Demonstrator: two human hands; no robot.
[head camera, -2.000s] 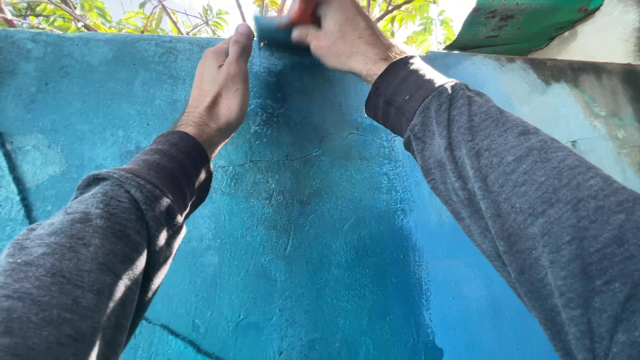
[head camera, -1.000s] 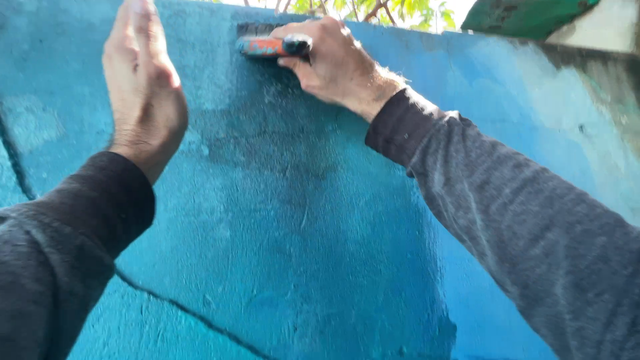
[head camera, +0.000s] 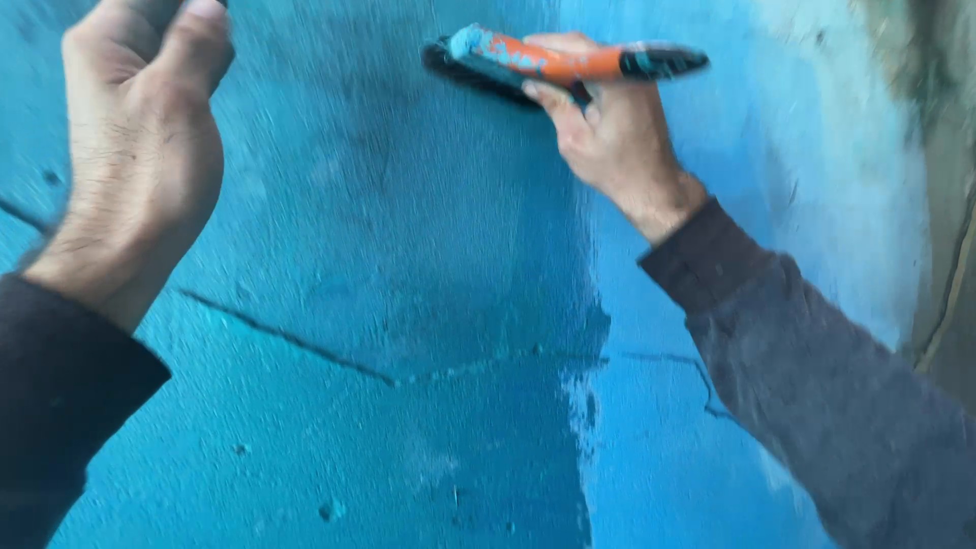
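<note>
My right hand (head camera: 610, 130) is closed on a wide paintbrush (head camera: 564, 65) whose orange and black handle is spattered with light blue paint. The brush's dark bristles press against a painted wall (head camera: 427, 229), on its darker teal-blue area. Raised at the upper left is my left hand (head camera: 145, 130), its back toward me and its fingers partly cut off by the frame's top edge. Whether it holds anything is not clear; a dark shape shows by the thumb. Teal paint meets lighter blue (head camera: 656, 427) along a ragged vertical edge below the brush.
A thin dark crack (head camera: 290, 339) runs down to the right across the teal wall and continues faintly into the lighter blue. Small pits mark the lower wall. At the right edge the surface turns grey-brown (head camera: 945, 305), with another crack in it.
The brush in my right hand has moved down from the wall's top edge. The view has tilted down, so the leaves and the wall's top are out of sight.
</note>
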